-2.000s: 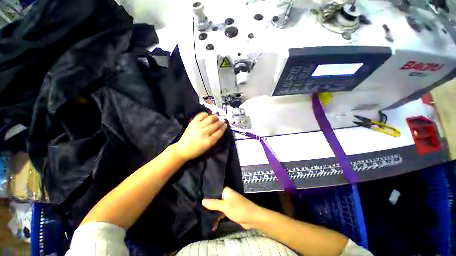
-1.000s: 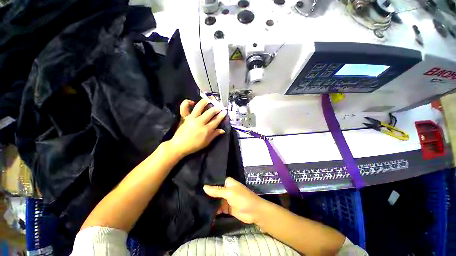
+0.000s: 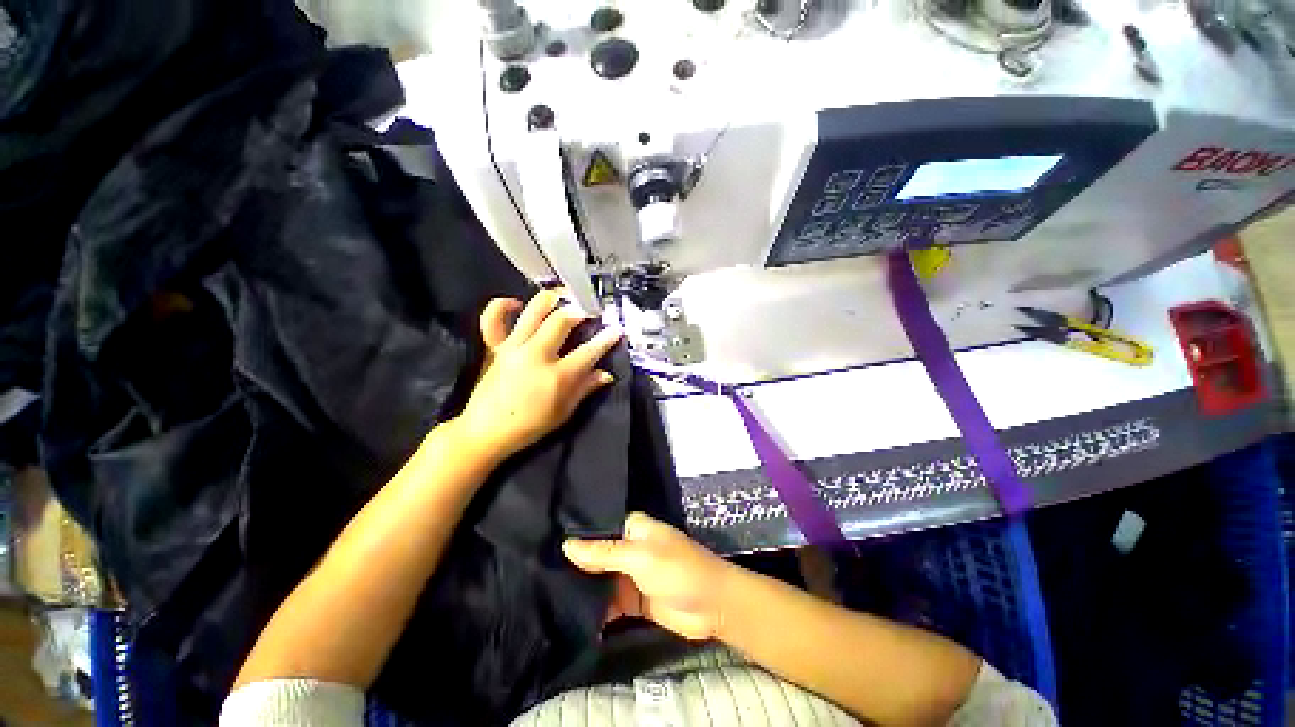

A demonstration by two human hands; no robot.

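Observation:
A large black garment lies heaped on the left and runs under both hands. My left hand lies on it with fingers spread, fingertips beside the needle area. My right hand pinches the garment's edge between thumb and fingers near the table's front. The white sewing machine has its presser foot just beyond my left fingertips. Purple tape runs from the foot over the table's front edge. A second length of purple tape hangs down from below the control panel.
Yellow-handled snips and a red tray lie at the right of the table. A ruler strip runs along the front edge. A blue crate with black pieces stands below.
The camera view has shifted. My left hand's fingers are more spread than two seconds ago and stay by the needle area. My right hand still holds the garment edge.

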